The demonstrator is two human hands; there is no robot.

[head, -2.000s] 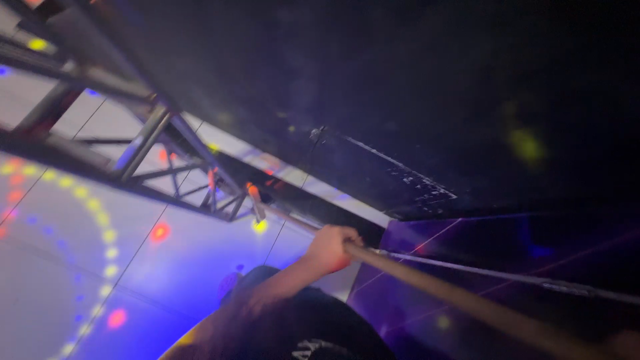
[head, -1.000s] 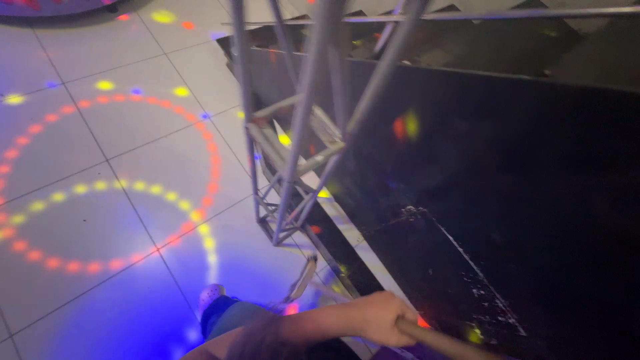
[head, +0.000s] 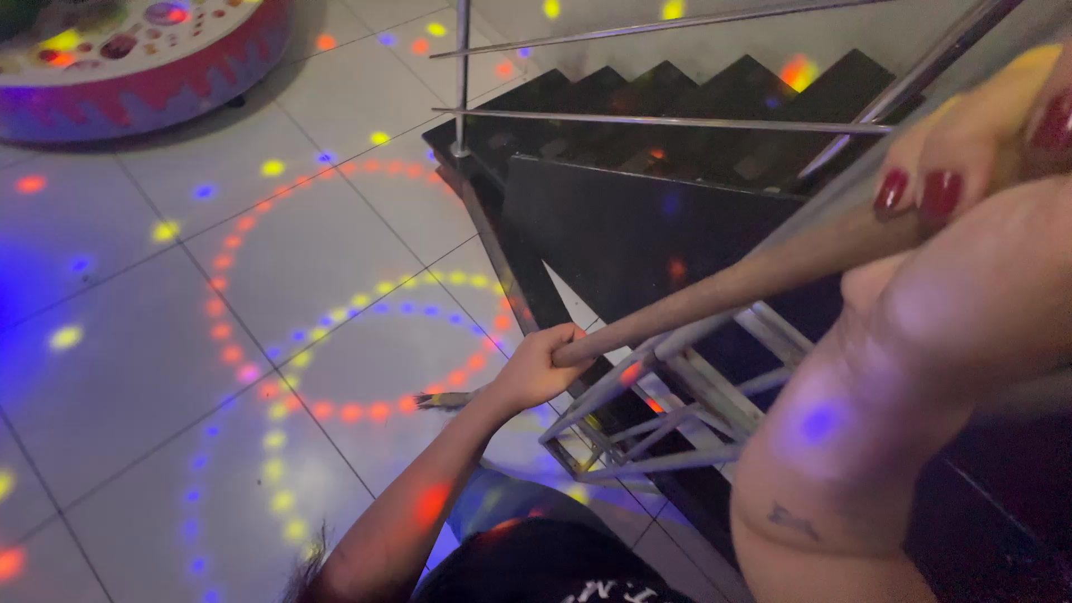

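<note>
A long wooden pole (head: 720, 293), like a broom handle, slants from the upper right down to the centre. My left hand (head: 540, 368) is closed around its lower part. Higher up, at the right edge, my right hand (head: 963, 159) with red nails wraps the same pole, close to the camera. Beyond my left forearm, low over the floor, a frayed bristly end (head: 442, 401) shows; its link to the pole is hidden behind my hand and arm. A metal lattice truss (head: 695, 394) lies just beneath the pole.
Black steps (head: 670, 92) with a metal railing (head: 662, 121) rise at the upper right, beside a black panel (head: 636, 226). A round pink-sided platform (head: 142, 105) stands at the upper left. Coloured light spots fall across the tiled floor (head: 352, 234).
The view has swung widely, and my right hand and the steps now show clearly. My left hand keeps hold of the pole throughout.
</note>
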